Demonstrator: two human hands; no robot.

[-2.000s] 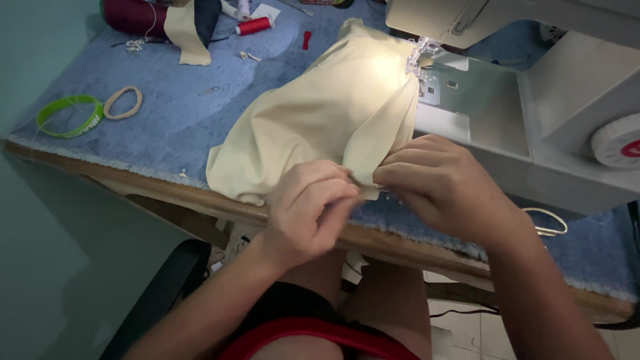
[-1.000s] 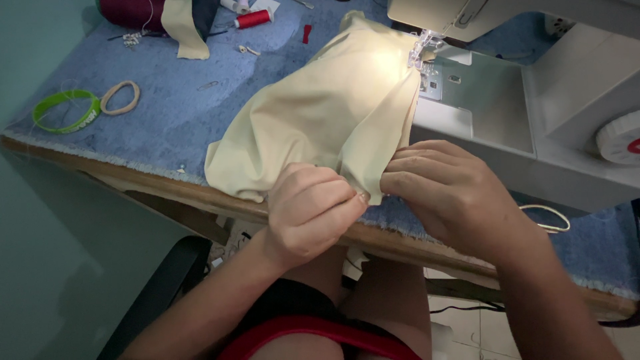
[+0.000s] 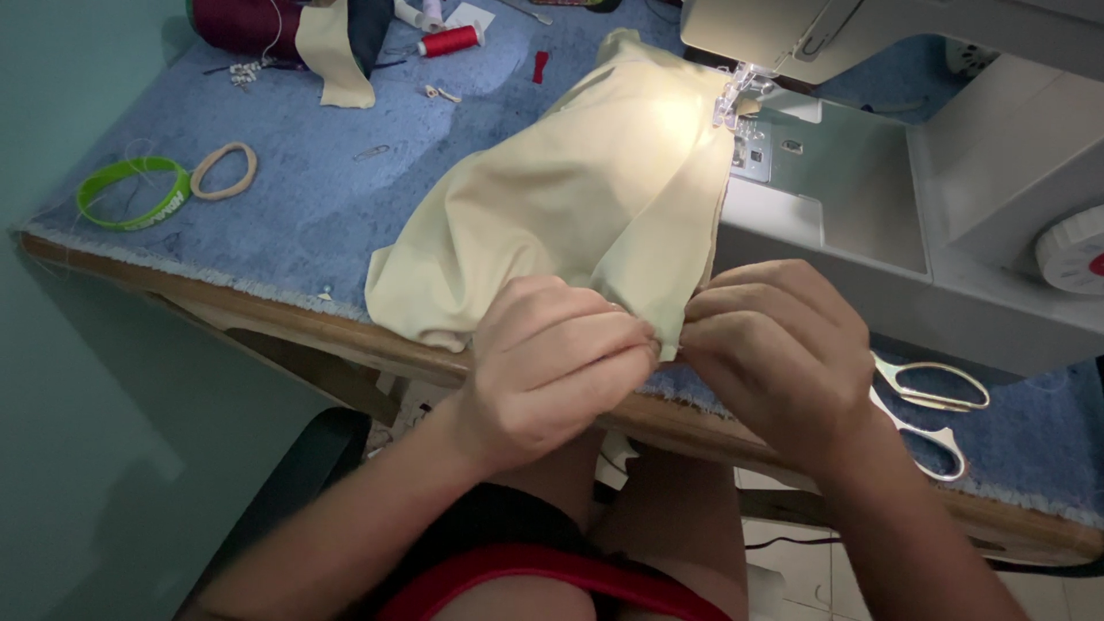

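Observation:
Cream fabric (image 3: pixel 552 198) lies over the table's front edge, its far right corner under the presser foot (image 3: pixel 729 108) of a white sewing machine (image 3: pixel 949 302). My left hand (image 3: pixel 561 362) pinches the fabric's near corner between thumb and fingers. Close beside it on the right, my right hand (image 3: pixel 776 354) has its fingertips closed on the fabric's right edge at that same corner. The machine's lamp lights the cloth near the foot. My fingertips are partly hidden by the hands themselves.
Gold-handled scissors (image 3: pixel 931 401) lie right of my right hand. On the blue table cover (image 3: pixel 285 241) are a green wristband (image 3: pixel 134 194), a beige hair tie (image 3: pixel 224 171), a safety pin (image 3: pixel 372 153), a red thread spool (image 3: pixel 450 40) and a cream fabric scrap (image 3: pixel 332 56). A dark chair (image 3: pixel 285 500) stands below.
My two hands stay at the fabric's near corner, with small shifts of the fingers. The fabric's folded right part now lies flatter and wider than two seconds ago.

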